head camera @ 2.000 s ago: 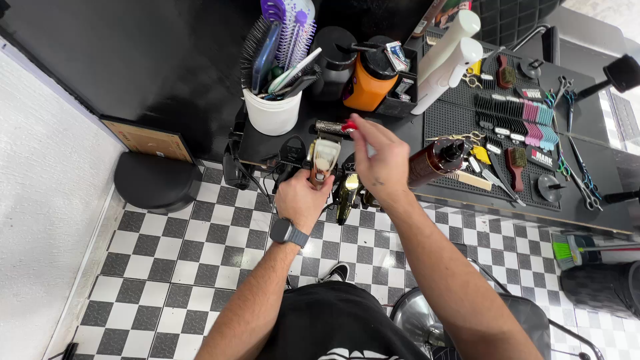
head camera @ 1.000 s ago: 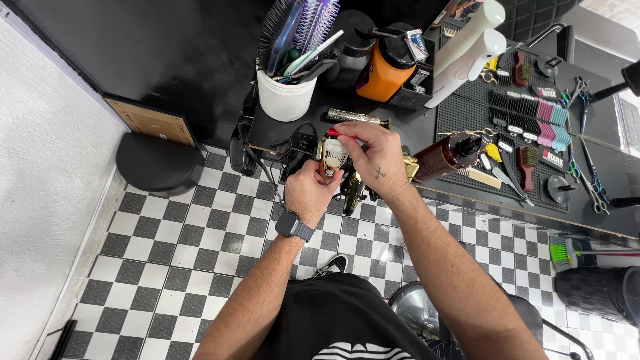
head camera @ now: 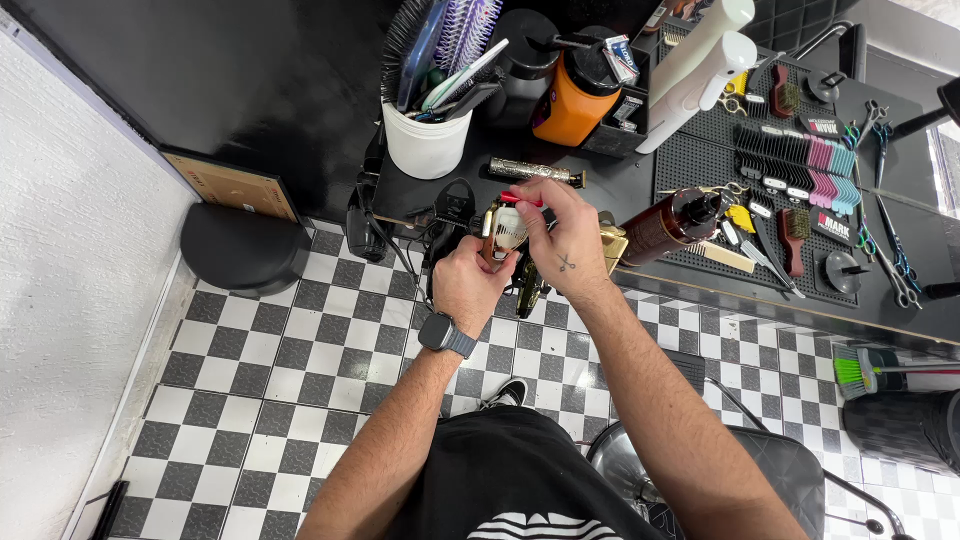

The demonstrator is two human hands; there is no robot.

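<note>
My left hand (head camera: 472,289) is closed around the lower body of a hair clipper (head camera: 510,227), whose pale upper part faces up. My right hand (head camera: 566,240) pinches a small red item (head camera: 517,199) against the clipper's far, blade end; whether it is a brush or a guard I cannot tell. Just beyond the hands a silver engraved trimmer (head camera: 529,170) lies on the black counter. Gold clippers (head camera: 613,244) show beside my right hand, and a black and gold one (head camera: 529,292) hangs below it, both partly hidden.
A white tub (head camera: 427,146) of brushes, an orange jar (head camera: 574,101) and a brown pump bottle (head camera: 667,225) stand on the counter. Combs, guards and scissors lie on a black mat (head camera: 675,161) at right. A hair dryer (head camera: 366,232) hangs with cables at the counter's left edge.
My right hand has brought the red item from above and right of the clipper down onto its blade end. The left hand still holds the clipper. The view has shifted slightly.
</note>
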